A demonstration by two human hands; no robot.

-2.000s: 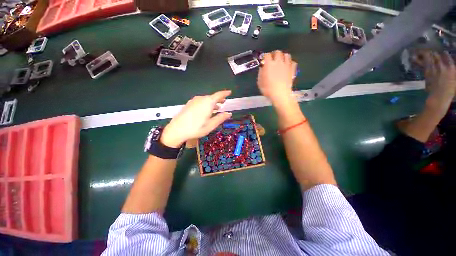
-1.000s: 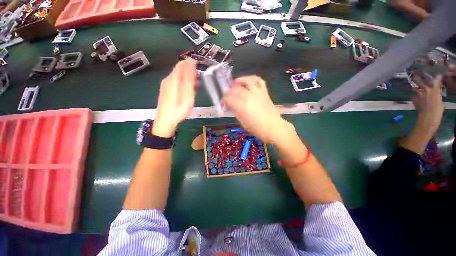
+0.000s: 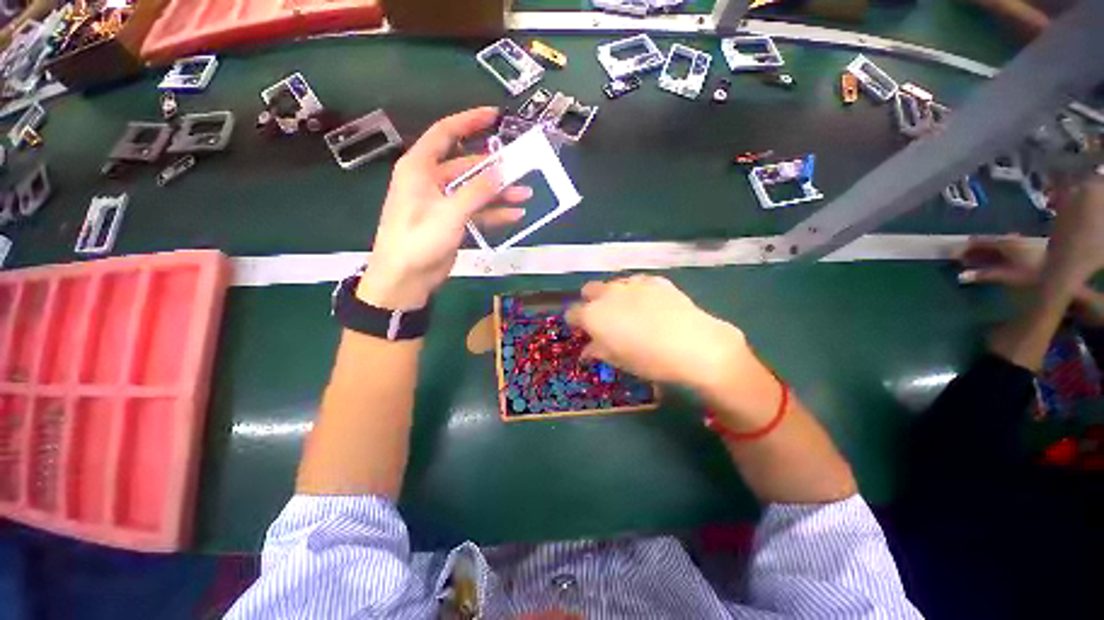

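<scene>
My left hand (image 3: 426,216) holds a white housing (image 3: 559,184) with a large rectangular opening, tilted above the metal rail. My right hand (image 3: 660,325) is over the right part of the parts box (image 3: 563,415), fingers bent down at its contents. Whether the fingertips grip a piece is hidden. The shallow brown box holds many red and blue-black round components (image 3: 533,359). A bright blue piece (image 3: 605,373) shows just below my right fingers.
A pink foam tray (image 3: 197,400) lies at the left. A pale rail (image 3: 690,256) edges the green belt, which carries white and grey housings (image 3: 363,141). A grey diagonal post (image 3: 896,158) crosses the right side. Another person's hands (image 3: 1071,236) are at the far right.
A housing handled between both hands is now in my left hand alone. My right hand has moved down to the parts box. Units on the belt have shifted right.
</scene>
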